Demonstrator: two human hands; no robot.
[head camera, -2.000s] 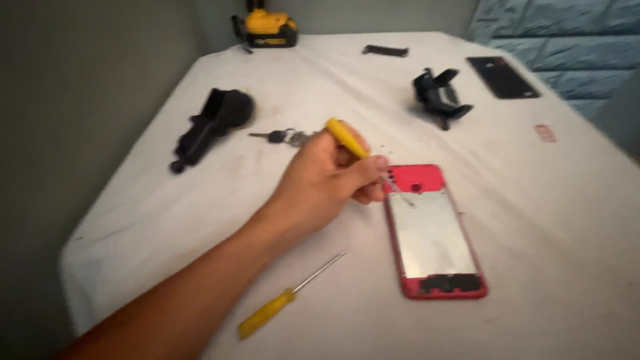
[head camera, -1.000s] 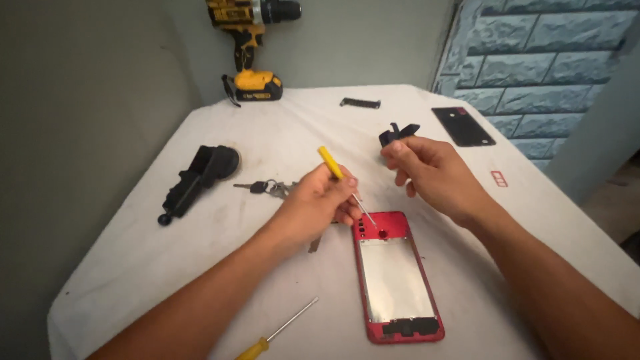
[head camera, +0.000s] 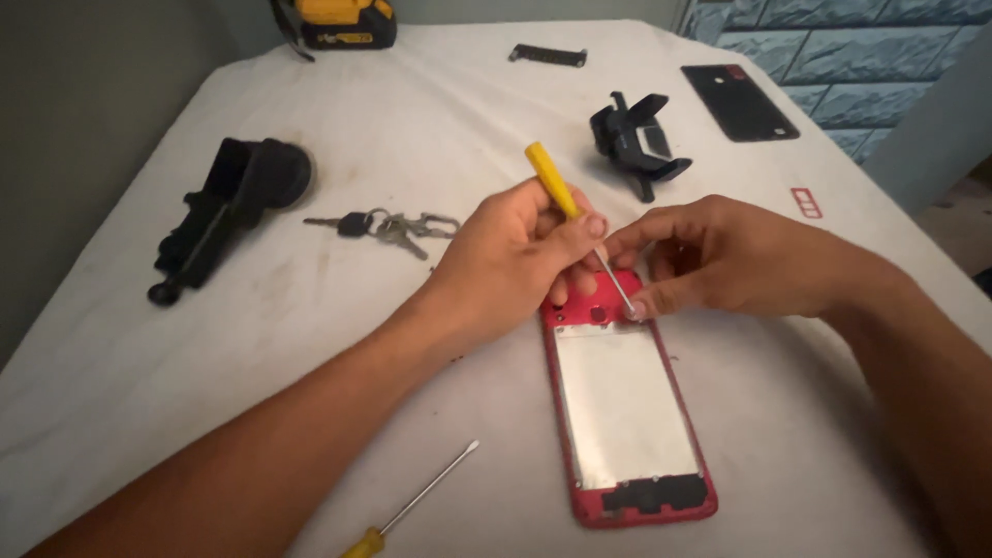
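Observation:
A red smartphone with its back off (head camera: 628, 403) lies on the white cloth, its silvery plate facing up. My left hand (head camera: 527, 248) holds a small screwdriver with a yellow handle (head camera: 552, 178), the shaft slanting down to the phone's red upper part. At the shaft's tip are the thumb and a fingertip of my right hand (head camera: 721, 256), close to the phone's top right corner; whether they pinch anything small cannot be seen. A second yellow-handled screwdriver (head camera: 426, 488) lies left of the phone, flat tip pointing away.
Keys on a ring (head camera: 387, 226) lie beyond my left forearm, and a black mount (head camera: 232, 201) is farther left. Toward the back are a black phone holder (head camera: 637, 143), a dark strip (head camera: 548, 55), a black phone back cover (head camera: 740, 103), a small red frame (head camera: 806, 203) and a yellow-black power tool's battery (head camera: 349, 23).
My right hand, out of view two seconds ago and beside the phone holder one second ago, has come down to the screwdriver tip at the phone. My left hand keeps the screwdriver.

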